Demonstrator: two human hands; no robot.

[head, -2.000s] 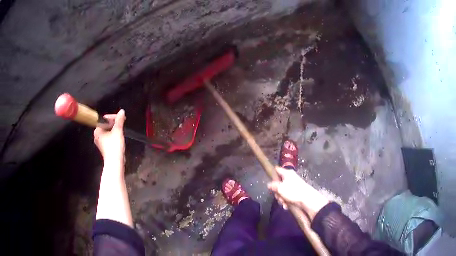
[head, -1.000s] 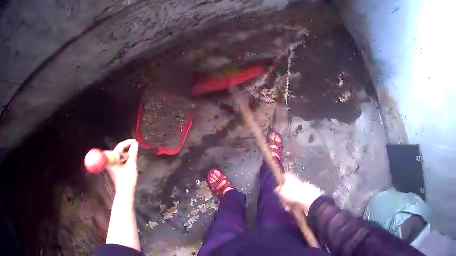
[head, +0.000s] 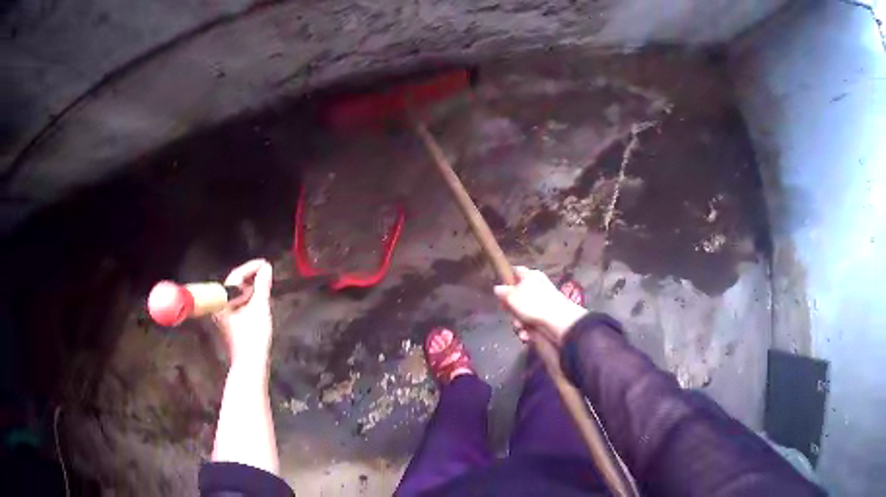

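My right hand (head: 540,303) is closed around the brown wooden stick of the broom (head: 455,181). The broom's wide red head (head: 396,101), slightly blurred, is on the floor near the back wall, beyond the dustpan and apart from it. My left hand (head: 249,288) is closed around the dustpan handle (head: 204,299), just below its pale yellow section and round red knob. The red dustpan (head: 359,281) lies on the floor with its open side towards the wall. Small pale bits show in it. The lower part of its handle is hard to make out.
Dark wet patches (head: 680,209) and pale bits cover parts of the floor. A flat dark panel (head: 797,403) leans on the right wall, with an edge of the grey-green sack (head: 799,456) below it. My feet in red sandals (head: 448,355) stand near the dustpan. A thin pale line is at lower left.
The broom head has moved back and left, towards the wall, away from the dustpan's side. My right hand is higher in view. The sack has mostly dropped out of view.
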